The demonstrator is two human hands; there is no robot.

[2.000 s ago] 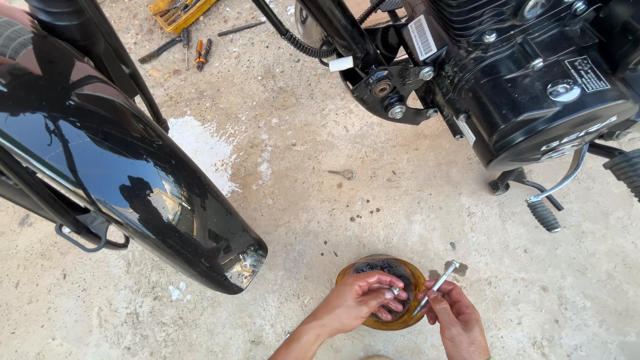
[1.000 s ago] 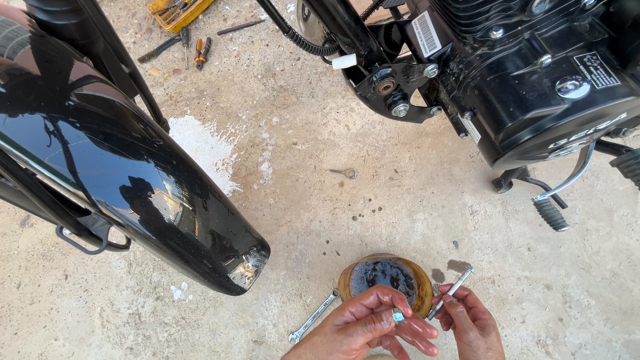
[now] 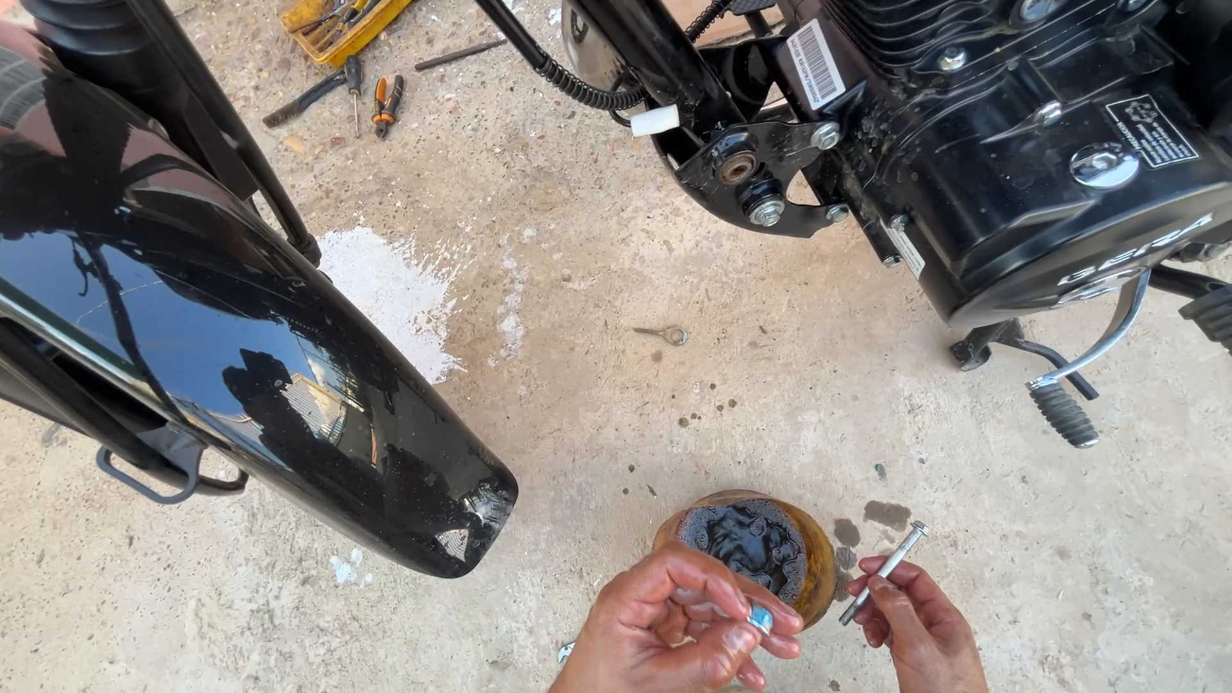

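Note:
My left hand (image 3: 679, 621) pinches a small metal nut with blue on it (image 3: 760, 618) between thumb and fingers, in front of the near rim of a yellowish-brown bowl (image 3: 820, 568). Dark, foamy liquid (image 3: 746, 541) fills the bowl. Just right of it, my right hand (image 3: 910, 616) grips a long hex-head metal bolt (image 3: 884, 573), its head pointing up and to the right. Part of a metal wrench (image 3: 565, 652) shows beside my left wrist; the rest is hidden.
A black motorcycle engine (image 3: 1020, 192) with a shift pedal (image 3: 1064, 414) stands at the upper right, a glossy black fender (image 3: 318, 385) at the left. On the concrete lie an eye-ended metal pin (image 3: 674, 335), orange-handled pliers (image 3: 387, 106), a screwdriver (image 3: 353, 82) and a yellow tool tray (image 3: 361, 34).
My left hand has come out from over the bowl's liquid toward the near rim, the nut in its fingers. My right hand still has the bolt.

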